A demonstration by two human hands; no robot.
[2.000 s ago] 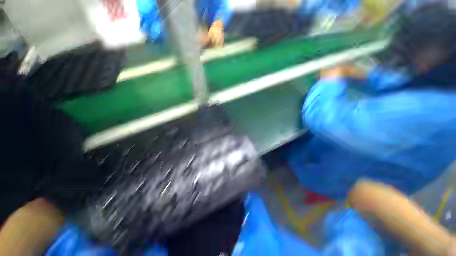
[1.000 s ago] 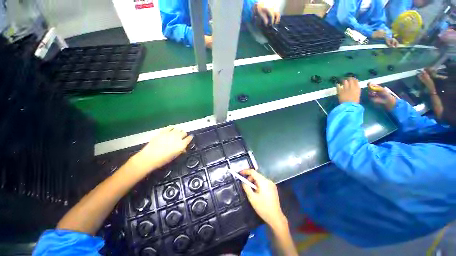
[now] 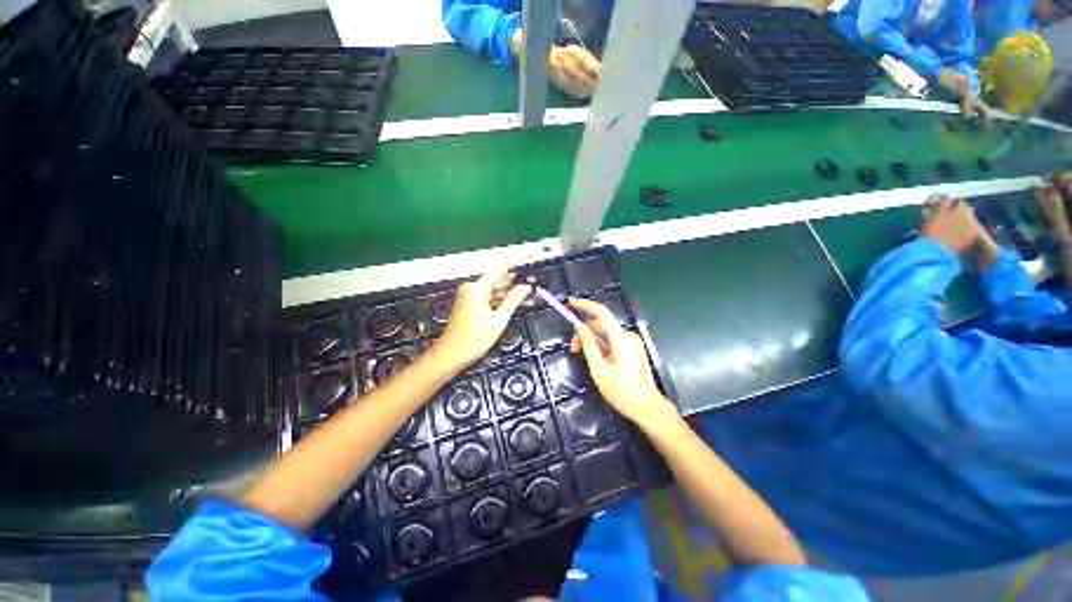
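My left hand [image 3: 480, 320] is over the far part of the black blister tray [image 3: 602, 476], its fingertips closed on a small dark round component [image 3: 514, 286]. My right hand [image 3: 611, 353] holds a slim white hand tool [image 3: 557, 307] like a pen. The tool's tip points at the component and is close to it; whether they touch cannot be told. Round components with raised rings sit in many tray pockets. The right-hand column of pockets holds none.
A tall dark tray stack [image 3: 129, 223] stands at left. An upright post [image 3: 614, 129] rises beyond the tray beside the green conveyor belt [image 3: 459, 188], which carries several black parts. Other trays [image 3: 282, 104] lie across the belt. A person in a blue smock [image 3: 952, 329] sits at right.
My left hand has moved right from the tray's far edge, now gripping a component. My right hand has moved the white tool up beside it. The camera view has shifted.
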